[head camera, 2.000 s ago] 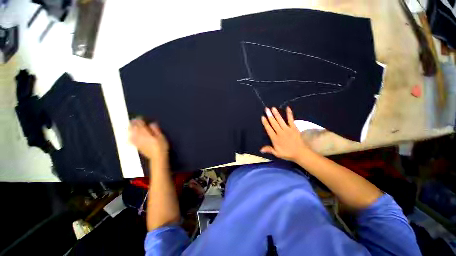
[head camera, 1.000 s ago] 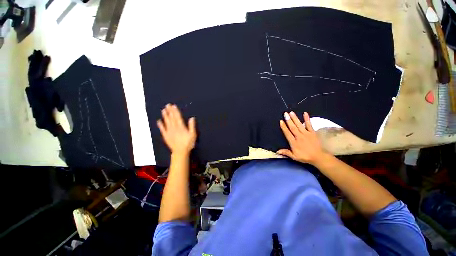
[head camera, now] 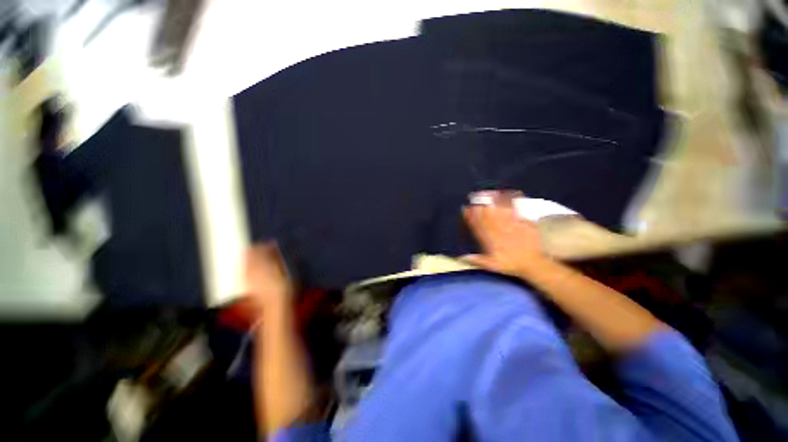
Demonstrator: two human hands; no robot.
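Observation:
A large dark fabric panel (head camera: 346, 155) lies flat on the pale table, with thin white chalk lines on its right part. My left hand (head camera: 266, 272) is at the panel's lower left corner by the table edge; it is blurred and its fingers cannot be made out. My right hand (head camera: 505, 231) rests on the panel's lower edge, left of a white curved paper edge (head camera: 544, 209). A second dark panel (head camera: 147, 207) lies to the left, past a pale gap.
The pale table (head camera: 214, 190) ends at its front edge near my body. A small dark cloth heap (head camera: 56, 168) lies far left. A blurred grey strip (head camera: 177, 34) is at the top left. Blurred long tools (head camera: 750, 82) lie at the right.
My left hand has moved from the middle of the panel's left part down to its lower left corner. My right hand stays near the lower edge. The view has shifted and blurred.

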